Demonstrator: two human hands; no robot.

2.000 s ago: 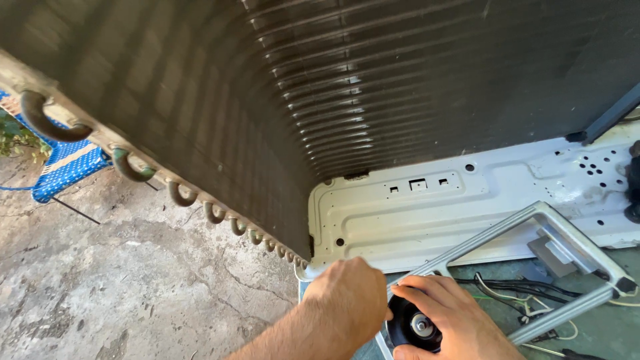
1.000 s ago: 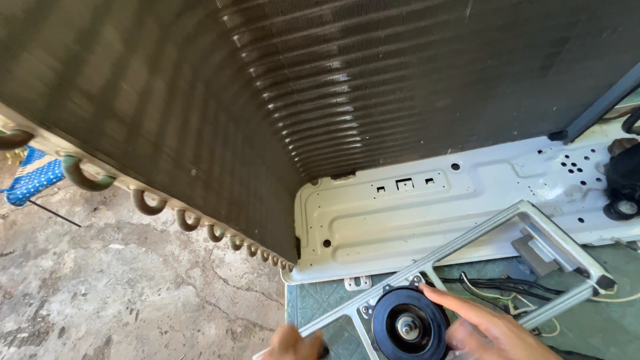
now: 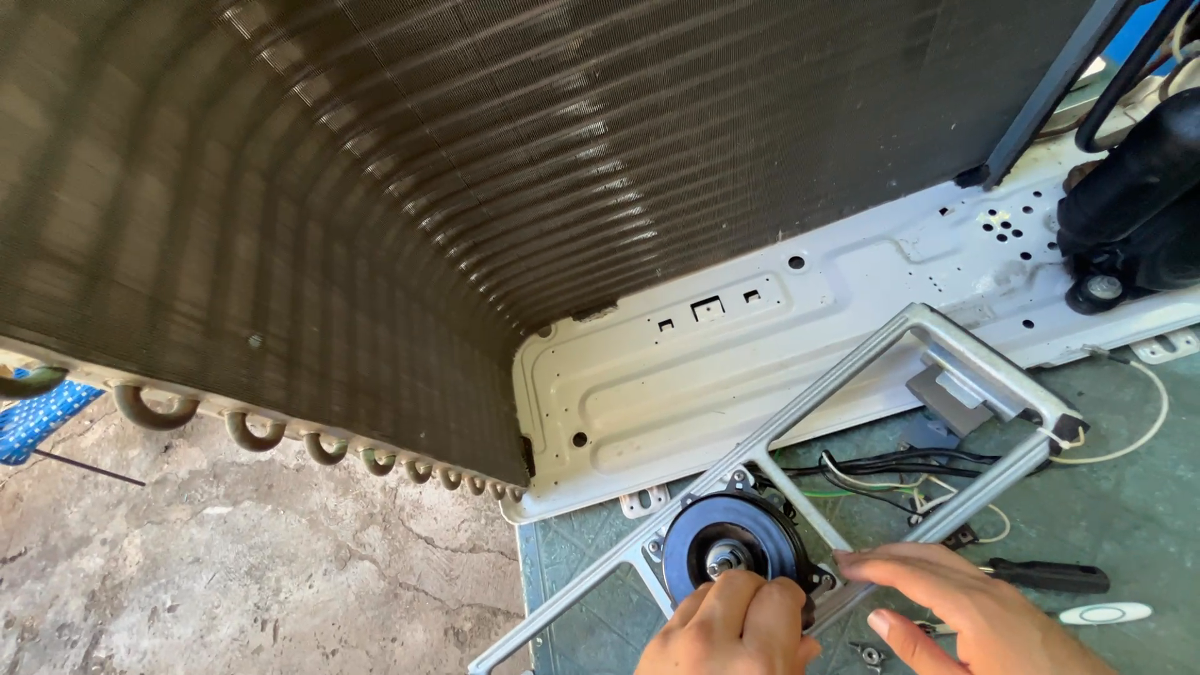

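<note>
A black round fan motor (image 3: 689, 534) with a metal shaft sits in a grey metal bracket frame (image 3: 834, 370). My left hand (image 3: 731, 628) is over the motor's near side, its fingers curled close to the shaft; what they grip, if anything, is hidden. To the right, my right hand (image 3: 975, 609) has its index fingertip at the bracket's crossbar, beside the motor's mounting lug, with the thumb apart below. The bracket lies at a slant on a green surface (image 3: 581, 600), in front of the white metal base pan (image 3: 712, 394) of an air conditioner outdoor unit.
A finned condenser coil (image 3: 525, 169) stands on the pan, its copper bends along the left edge. At right is a black compressor (image 3: 1134, 206). Black cables (image 3: 900, 461), a black-handled tool (image 3: 1050, 574) and small metal parts (image 3: 870, 654) lie near the bracket. Concrete floor (image 3: 234, 562) is at left.
My left hand has moved from the motor to the bracket's left part, then back onto the motor. My right hand has moved off the motor to the crossbar at its right.
</note>
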